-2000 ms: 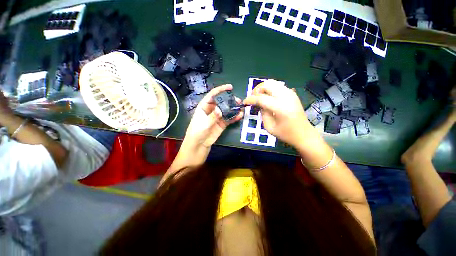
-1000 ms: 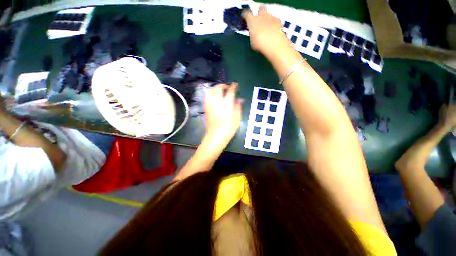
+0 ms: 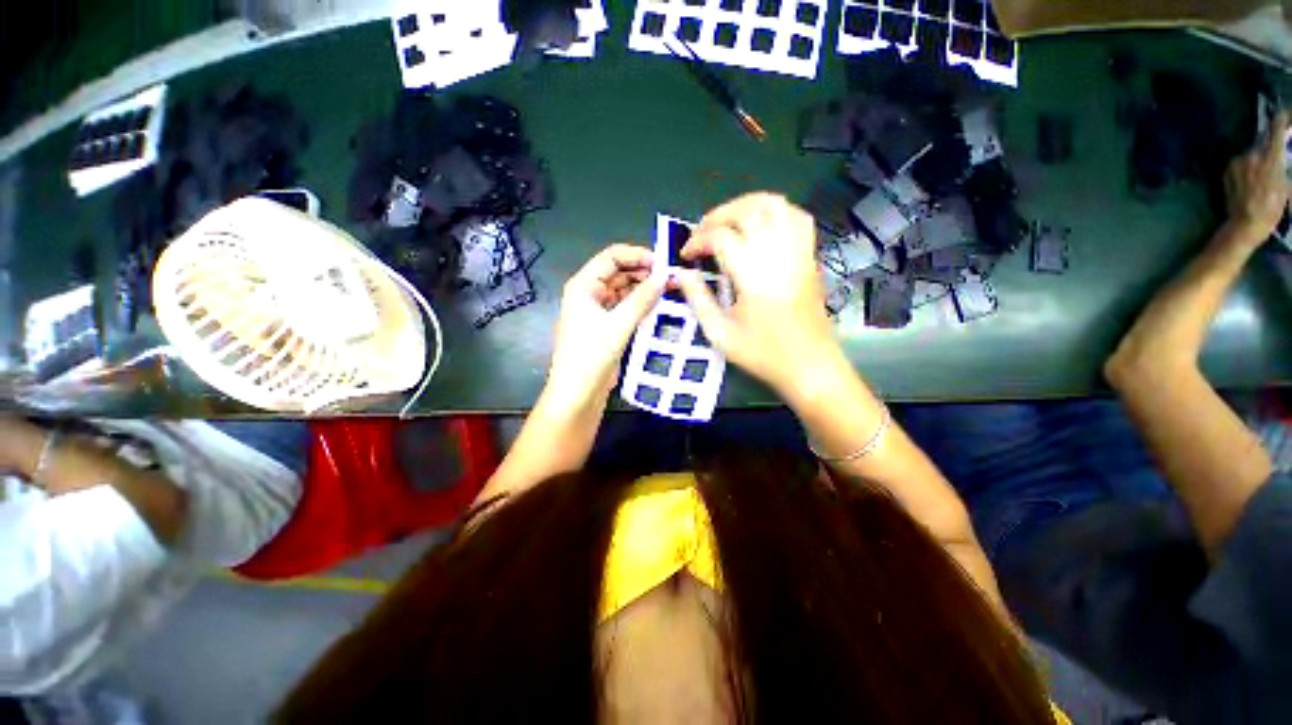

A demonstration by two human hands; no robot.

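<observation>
The white sticker sheet (image 3: 677,361) with black squares stands out in front of me near the bench's front edge. My left hand (image 3: 607,305) pinches its left side near the upper part. My right hand (image 3: 758,276) is over its upper right, with fingertips at a black square near the top; whether a square is lifted is hidden by the fingers. Loose black plastic housings lie in a pile (image 3: 893,213) to the right and another pile (image 3: 461,191) to the left. Tweezers (image 3: 730,99) with an orange end lie on the green bench beyond my hands.
A cream fan (image 3: 284,305) with its cord stands at left. Spare sticker sheets (image 3: 737,36) line the far edge, with black parts (image 3: 546,21) on one. A cardboard box edge (image 3: 1162,17) is far right. Another person's arm (image 3: 1190,333) is right, another's sleeve (image 3: 85,567) left.
My right hand has come back from the far edge to the sticker sheet. My left hand has moved from beside the left pile onto the sheet, which is now tilted. The view has shifted.
</observation>
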